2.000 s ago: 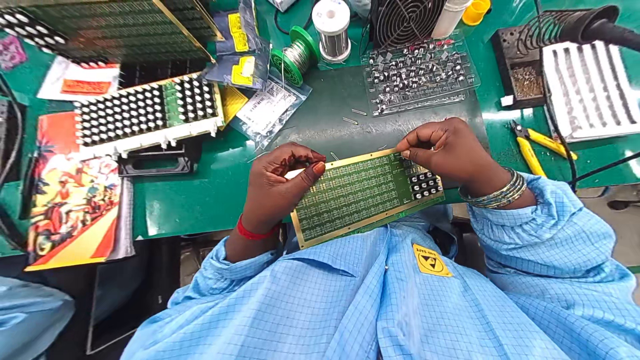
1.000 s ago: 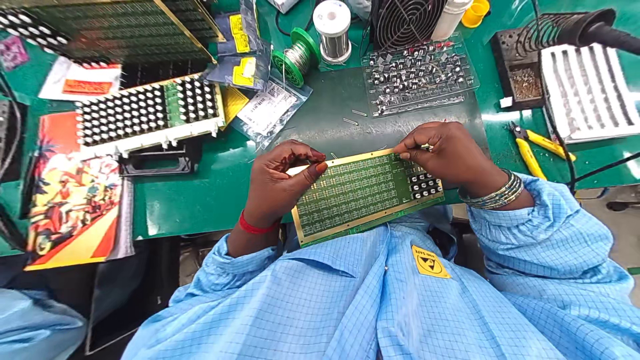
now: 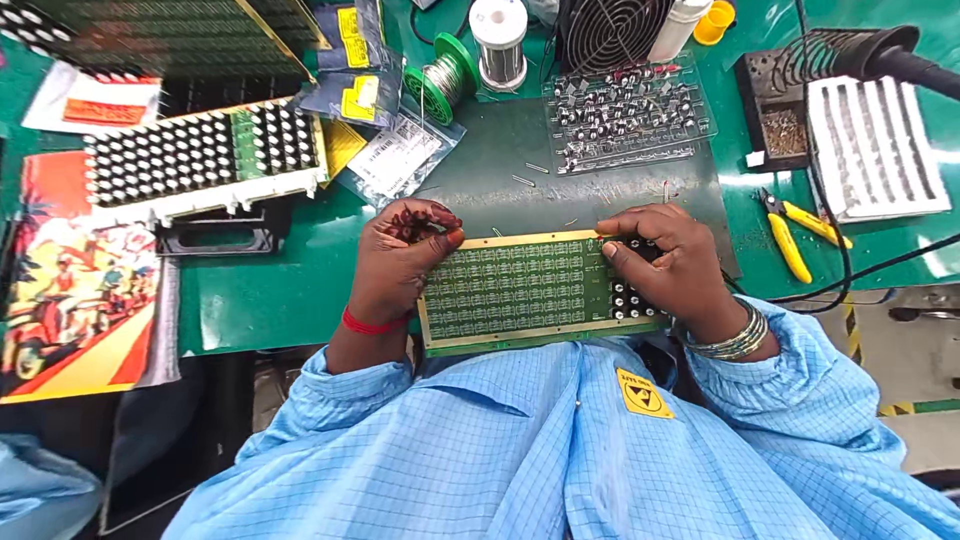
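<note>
A green printed circuit board (image 3: 517,289) with a pale border lies tilted between my hands at the table's front edge. Black-and-white round components (image 3: 628,300) stand on its right part. My left hand (image 3: 409,255) is at the board's upper left corner, thumb and forefinger nearly together; whether it grips the edge I cannot tell. My right hand (image 3: 664,259) is over the upper right part, thumb and forefinger at a tiny red-tipped part (image 3: 600,237) by the top edge; its hold is partly hidden. Beyond the board, a clear plastic tray (image 3: 630,112) contains many small components.
Yellow-handled cutters (image 3: 787,232) lie right, near a soldering iron holder (image 3: 847,56) and a white slotted tray (image 3: 877,150). Solder wire spools (image 3: 442,79) stand behind a dark mat (image 3: 480,150). A populated board (image 3: 202,150) and a colourful printed sheet (image 3: 82,277) are left. A black cable runs at right.
My right hand has lowered its fingertips from above the board's upper edge onto its upper right part. My left hand and the board have stayed about where they were.
</note>
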